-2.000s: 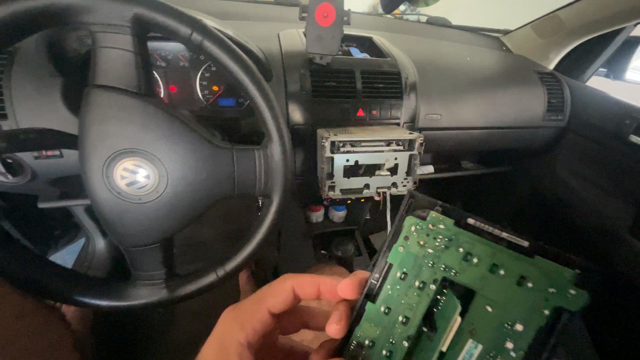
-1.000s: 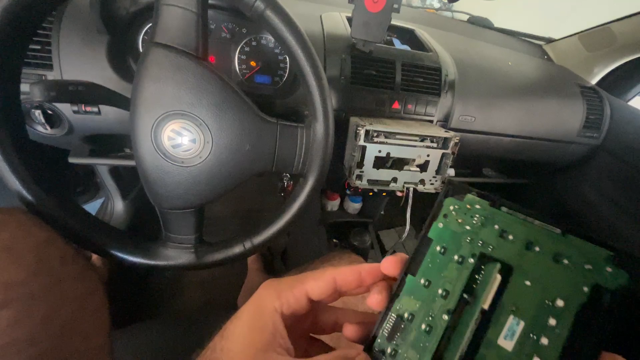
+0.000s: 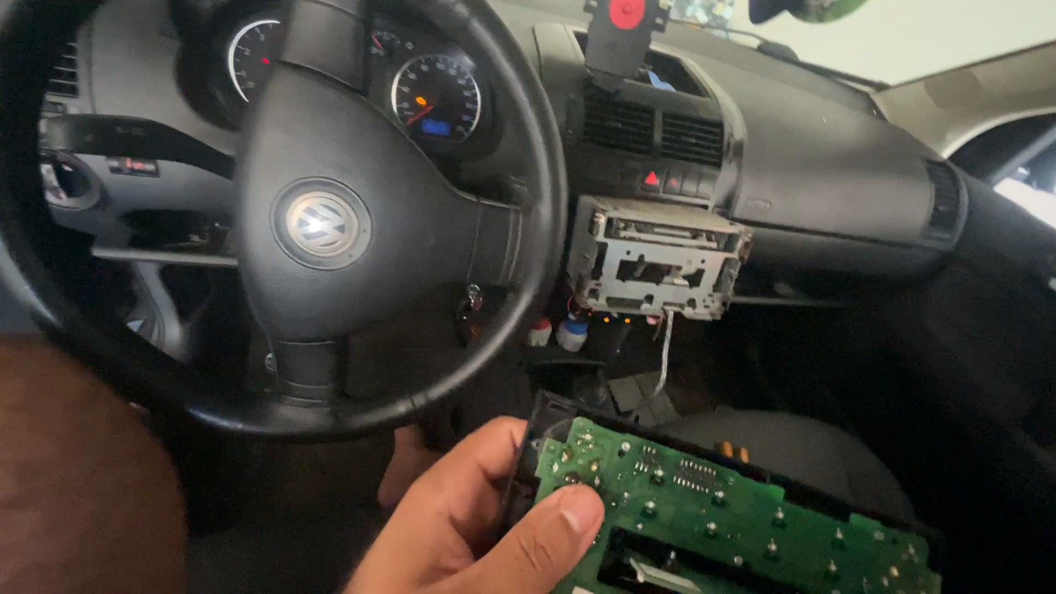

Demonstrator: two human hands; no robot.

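Observation:
My left hand (image 3: 495, 520) holds a green circuit board (image 3: 742, 520) set in a black plastic frame. The thumb lies on the board's left part and the fingers go behind the frame. Small solder points and a dark slot show on the board, whose lower part runs out of view. My right hand is not in view. Beyond the board, a metal car radio chassis (image 3: 652, 264) without its front panel juts out of the centre console, with a pale cable (image 3: 667, 355) hanging below it.
A Volkswagen steering wheel (image 3: 549, 165) fills the left side, with lit gauges (image 3: 436, 95) behind it. Air vents (image 3: 652, 132) and a hazard button (image 3: 652, 177) sit above the radio chassis. Bottles with red and blue caps (image 3: 572, 330) stand below it. A key hangs near the column.
The board has turned in my left hand, and my thumb now lies on its face instead of at the frame's edge. The view has shifted toward the steering wheel.

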